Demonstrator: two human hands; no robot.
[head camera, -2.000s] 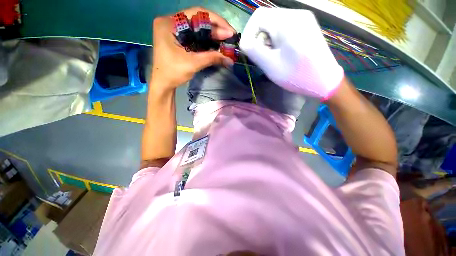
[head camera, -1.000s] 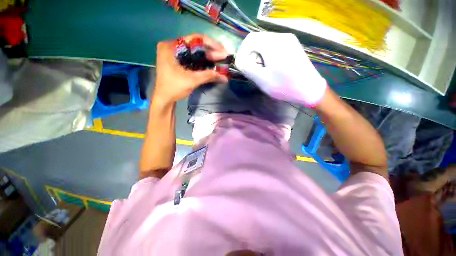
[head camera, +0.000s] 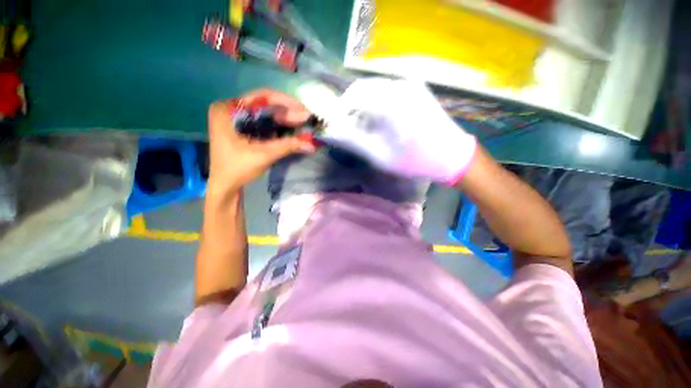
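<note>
My bare left hand (head camera: 250, 144) is closed around several red and black connector housings (head camera: 261, 123) at the bench's front edge. One red housing (head camera: 307, 139) sticks out between its thumb and fingers, towards the glove. My right hand (head camera: 401, 129), in a white knitted glove with a pink cuff, is right beside that housing with its fingers bent in. Its fingertips are blurred, and whether they grip a wire cannot be told.
A white compartment tray (head camera: 485, 87) at the upper right holds yellow wires (head camera: 454, 42) and red wires (head camera: 530, 7). Part-built harnesses (head camera: 288, 54) lie left of it. Loose wire tails (head camera: 492, 110) lie below it. Blue stools (head camera: 163, 176) stand under the bench. A person's arm (head camera: 651, 288) shows at far right.
The view has shifted, so the bench, tray and harnesses show lower and more of them is seen. Both hands also sit lower and further left in the picture, still close together, the left still holding the housings.
</note>
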